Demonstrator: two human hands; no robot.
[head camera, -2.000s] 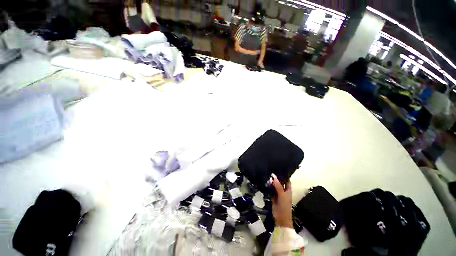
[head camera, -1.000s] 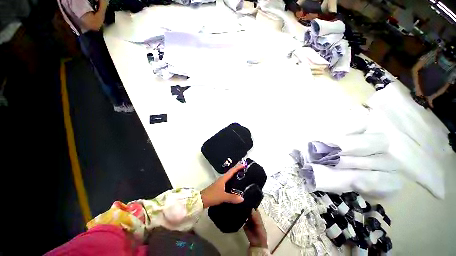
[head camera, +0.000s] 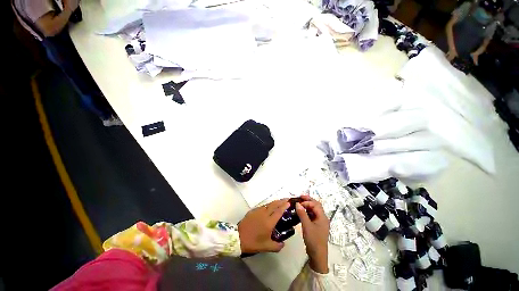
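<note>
My left hand (head camera: 262, 227) and my right hand (head camera: 314, 230) meet near the table's front edge around a small black item (head camera: 289, 220) with shiny parts. Most of it is hidden by the fingers; it looks like a black bag held edge-on, but I cannot tell fully. Another black bag (head camera: 242, 152) with a small white logo lies on the table just beyond my hands. A heap of white printed desiccant sachets (head camera: 355, 241) lies right of my right hand. Black straps with white bands (head camera: 398, 213) are heaped further right.
White and lilac tissue rolls (head camera: 392, 162) lie beyond the straps. Flat sheets (head camera: 199, 40) lie at the far left. A black tag (head camera: 153, 128) lies by the left table edge (head camera: 134, 139). Black bags (head camera: 464, 262) sit lower right. People stand at the upper left and upper right.
The view has shifted. My right hand has come up from under the black item to its upper right side, fingertips on it. The item now shows smaller between both hands. The other bag still lies beyond.
</note>
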